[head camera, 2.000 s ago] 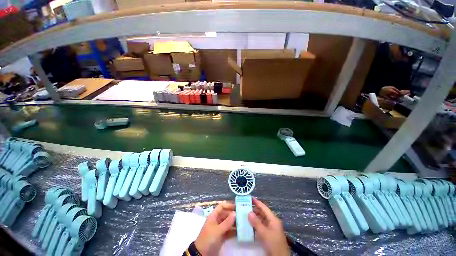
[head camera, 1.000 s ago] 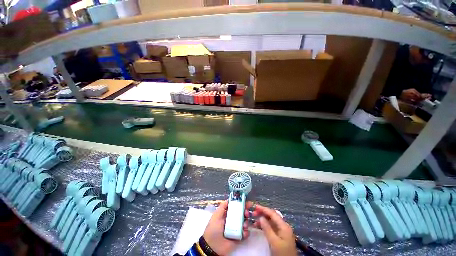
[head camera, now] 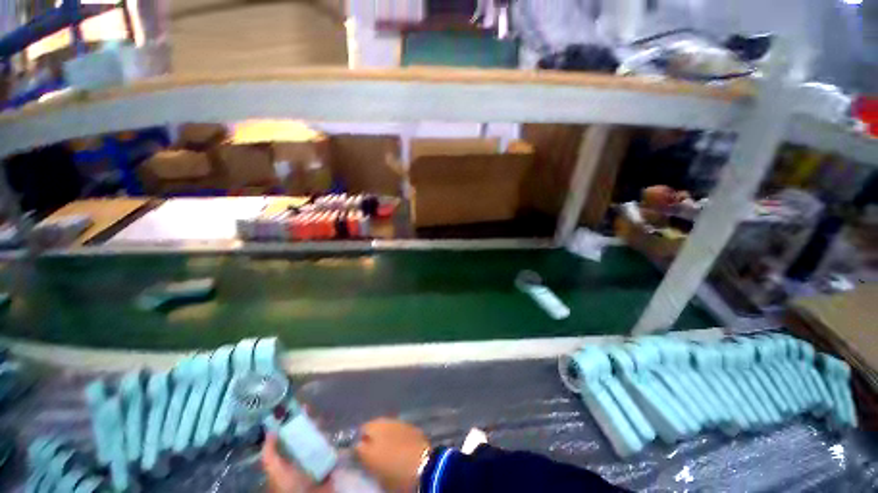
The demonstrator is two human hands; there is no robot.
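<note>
A pale turquoise handheld fan (head camera: 306, 445) is tilted, its spoked head up to the left, in front of the left row of fans. My left hand (head camera: 287, 474) holds its handle low, partly cut off by the bottom edge. My right hand (head camera: 393, 453) is just right of the handle, blurred, with a dark sleeve behind it. Its fingertips are unclear, and I cannot tell whether it holds anything.
Fan rows lean at left (head camera: 168, 409) and right (head camera: 712, 385) on dark film. Single fans lie on the green conveyor (head camera: 385, 298) behind. A slanted shelf post (head camera: 708, 231) stands at right. A small white thing (head camera: 474, 440) lies by my sleeve.
The view has swung and blurred. My hands and the fan are now further left in the picture. The fan has tilted from nearly upright to leaning left.
</note>
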